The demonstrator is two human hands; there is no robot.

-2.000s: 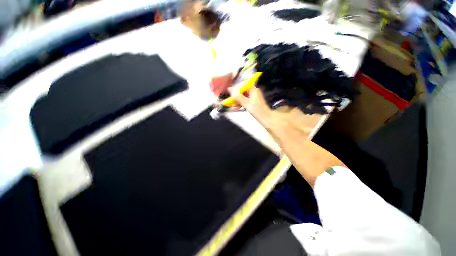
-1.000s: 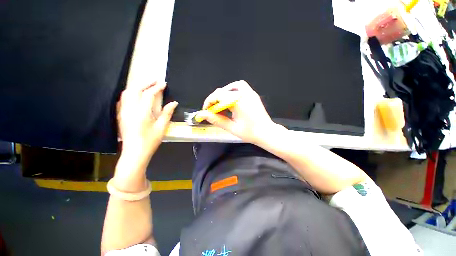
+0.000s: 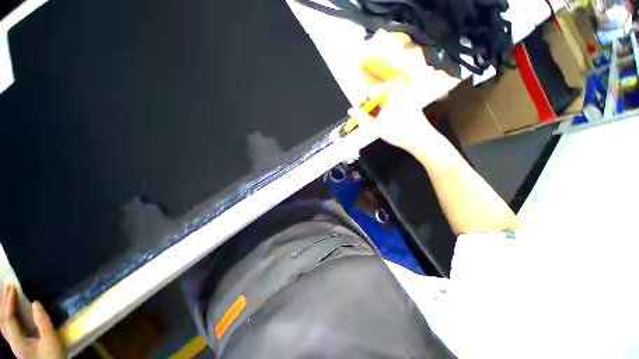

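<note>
A large black cut panel (image 3: 168, 105) lies flat on the white table. A shiny bluish wet strip (image 3: 203, 219) runs along its near edge, with two duller patches beside it. My right hand (image 3: 392, 116) grips a thin yellow-handled tool (image 3: 364, 114), like a brush, its tip at the panel's near right corner. My left hand (image 3: 31, 329) is at the bottom left, partly cut off, fingers apart at the panel's near left corner, holding nothing visible. An orange-yellow glue bottle (image 3: 378, 68) lies just beyond my right hand, blurred.
A tangled heap of black strips (image 3: 448, 31) lies at the table's far right. The pale table edge (image 3: 157, 270) runs diagonally before my dark apron. A carton (image 3: 490, 109) with a red band, a black surface and blue items stand right of the table.
The view has turned. My right hand has moved with the tool from the left end of the near edge to the right end. The wet strip now shows along it. My left hand stays near the left corner.
</note>
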